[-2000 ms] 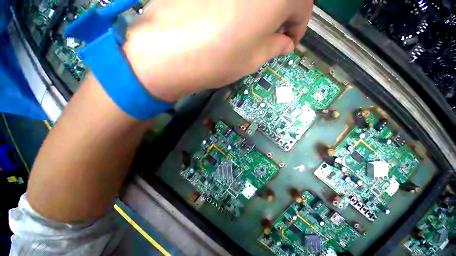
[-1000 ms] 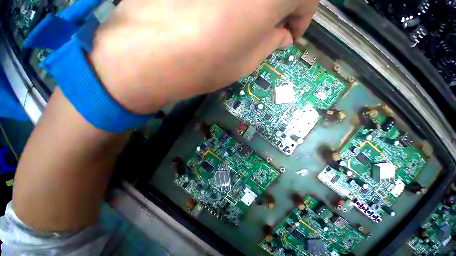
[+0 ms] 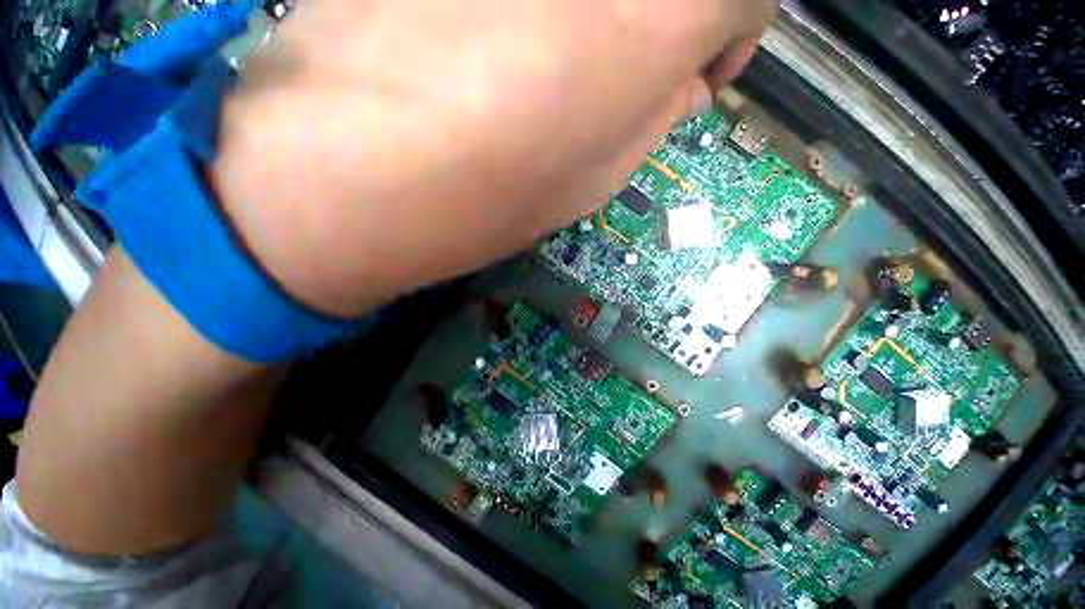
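My left hand point(image 3: 500, 131), with a blue strap point(image 3: 196, 238) around its wrist, reaches in from the left over the upper left corner of the top circuit board point(image 3: 666, 256). Its fingers are bent at the board's edge; whether they hold anything is hidden by the hand. The board sits in a grey-green carrier point(image 3: 702, 428) with three others: a left board point(image 3: 637, 410), a right board point(image 3: 910, 399) and a bottom board point(image 3: 744, 535) cut off by the frame. My right hand is not in view.
A metal conveyor rail point(image 3: 940, 167) runs along the upper right, another point(image 3: 357, 512) along the lower left. Loose dark and silvery parts point(image 3: 1023, 71) lie beyond the far rail. Part of another carrier's board point(image 3: 1047, 553) shows at the lower right. Brown and black clips surround the boards.
My left hand and wrist have shifted left and a little lower in the picture, with the fingers still at the top board's edge. The boards appear slightly shifted in view.
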